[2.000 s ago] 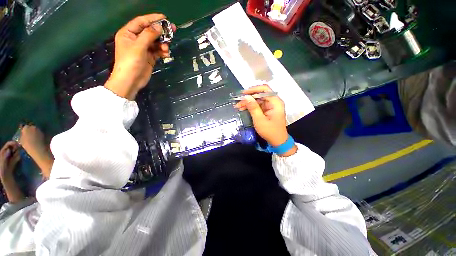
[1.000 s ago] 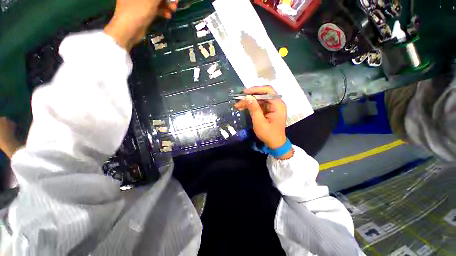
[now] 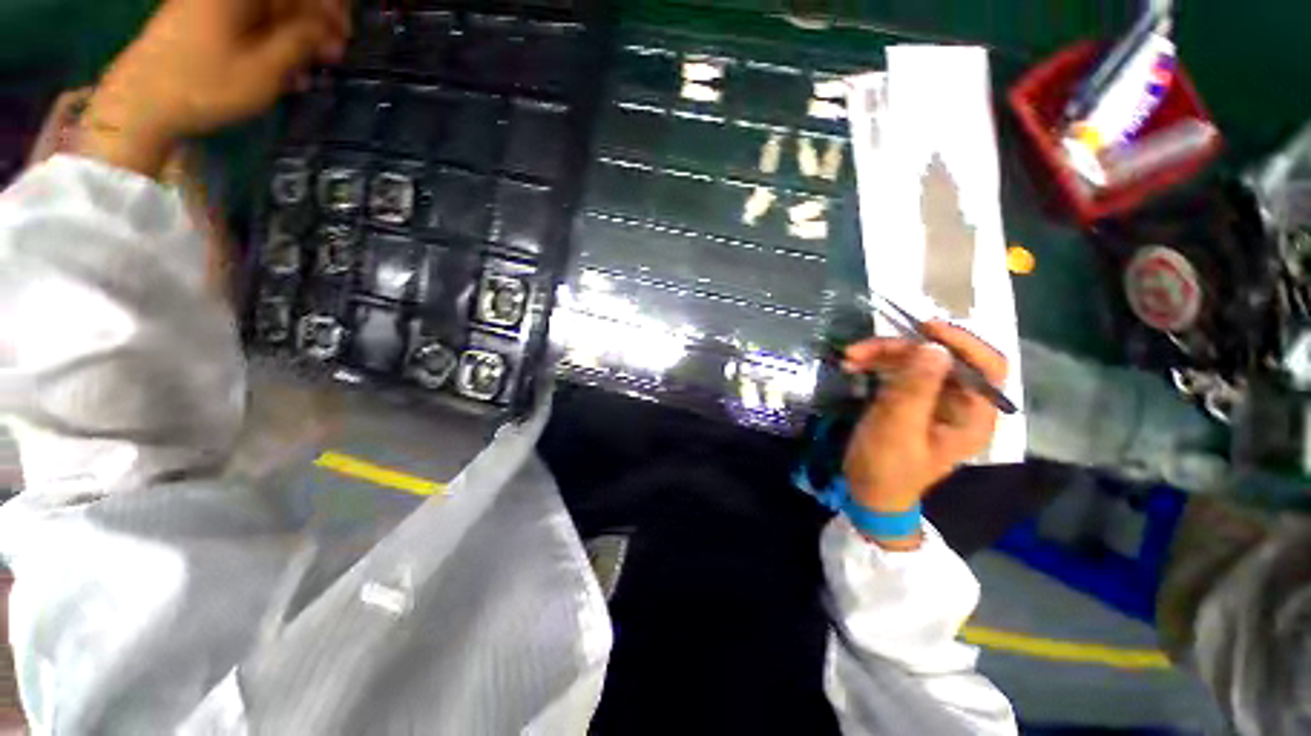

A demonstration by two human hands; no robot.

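My left hand [image 3: 223, 69] is blurred at the upper left, by the far left corner of the black housing tray [image 3: 457, 137]. Whether its fingers hold anything cannot be told. Several silver-rimmed housings [image 3: 502, 301] sit in the tray's near and left pockets. My right hand [image 3: 927, 410] grips dark tweezers [image 3: 949, 362], tips pointing up and left, between the parts tray [image 3: 676, 256] and the white sheet. Small cream strips [image 3: 808, 219] lie on the parts tray, mostly at its right side. Glare covers its near edge.
The white sheet [image 3: 992, 259] with a grey patch lies right of the parts tray. Beyond it are a red bin [image 3: 1047, 122] with tubes, a yellow dot [image 3: 1019, 260] and a dark reel [image 3: 1162, 286]. Another person's sleeve [image 3: 1258, 590] is at the right edge.
The view has swung left, showing the housing tray with its housings. My left hand has moved left, off the parts tray, and the housing once seen in it is no longer visible there.
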